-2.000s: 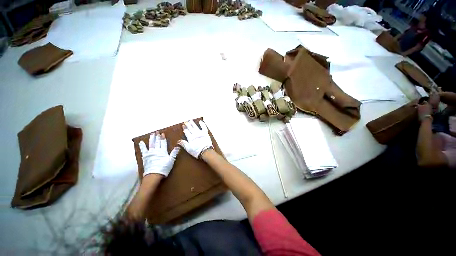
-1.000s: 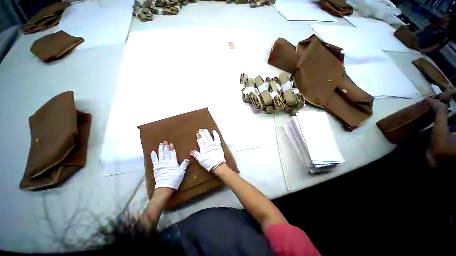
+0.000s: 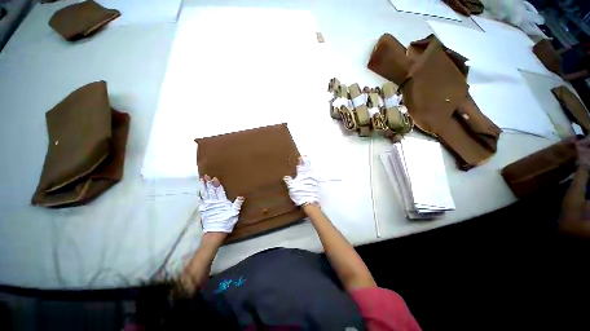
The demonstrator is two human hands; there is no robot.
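Observation:
A brown handbag (image 3: 249, 161) lies flat on the table right in front of me, with a small gold stud near its lower part. My left hand (image 3: 218, 205), in a white knit glove, lies over the bag's left edge with the fingers apart. My right hand (image 3: 303, 183), also gloved, lies over the bag's right edge with the fingers apart. Neither hand is seen closed on the bag. What is under the palms is hidden.
Large white sheet (image 3: 226, 64) beyond the bag. Folded brown bags (image 3: 81, 142) at left. Rolled khaki straps (image 3: 369, 110), a white paper stack (image 3: 424, 178) and overlapping brown bags (image 3: 440, 90) at right. Another person's hand and arm (image 3: 576, 194) at the right edge, by a brown bag (image 3: 537, 169).
My hands have moved from the middle of the bag outward to its two side edges. The view has shifted, so things on the table sit higher in the picture.

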